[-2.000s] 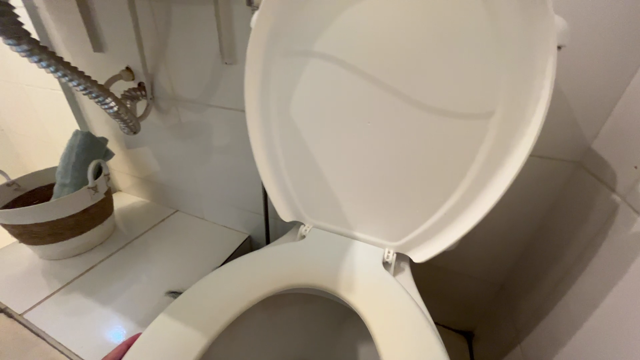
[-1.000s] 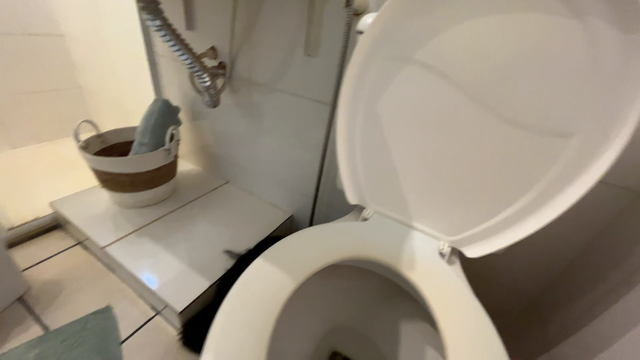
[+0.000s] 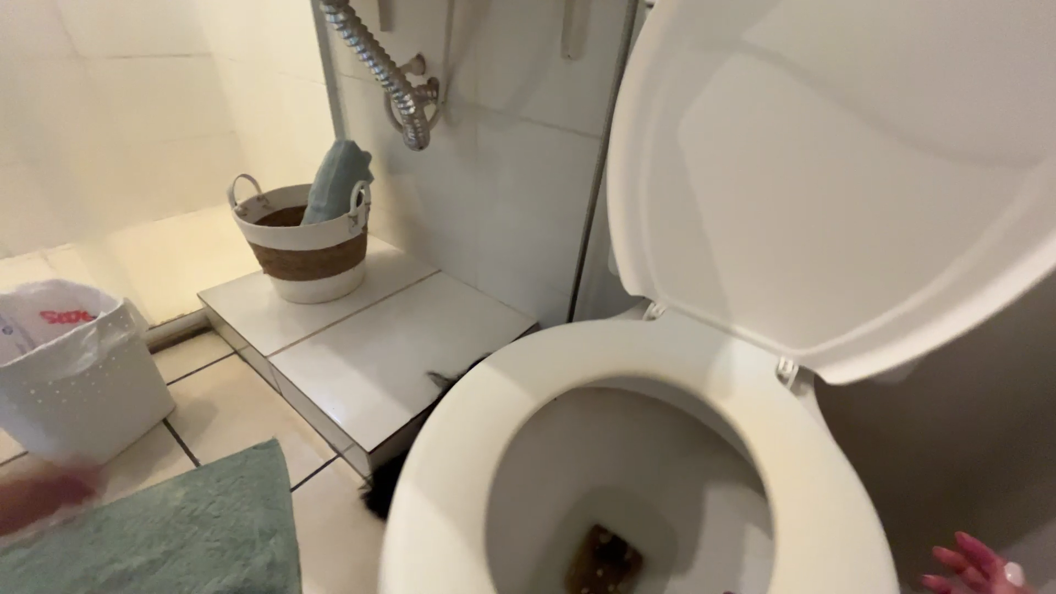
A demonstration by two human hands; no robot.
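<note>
A white toilet seat (image 3: 462, 429) lies down on the bowl, with the lid (image 3: 825, 165) raised behind it. Brown matter (image 3: 606, 561) is at the bottom of the toilet bowl (image 3: 660, 462). At the lower right edge, right of the seat, my right hand (image 3: 973, 568) shows partly, its fingers apart and nothing seen in them; a small white spot is on one finger. My left hand (image 3: 49, 493) is a blur at the left edge, above a green bath mat (image 3: 206, 528) and near a white waste bin (image 3: 91, 396); its grip is unclear.
A white and brown basket (image 3: 318, 257) holding a blue-green cloth (image 3: 337, 181) stands on a tiled step (image 3: 396, 355). A black furry animal (image 3: 381, 487), perhaps a cat, is between the step and the toilet. A corrugated metal pipe (image 3: 379, 66) meets the wall.
Both hands have come into view at the lower edges since one second ago. The view has turned left and down, bringing in the waste bin and more of the bowl.
</note>
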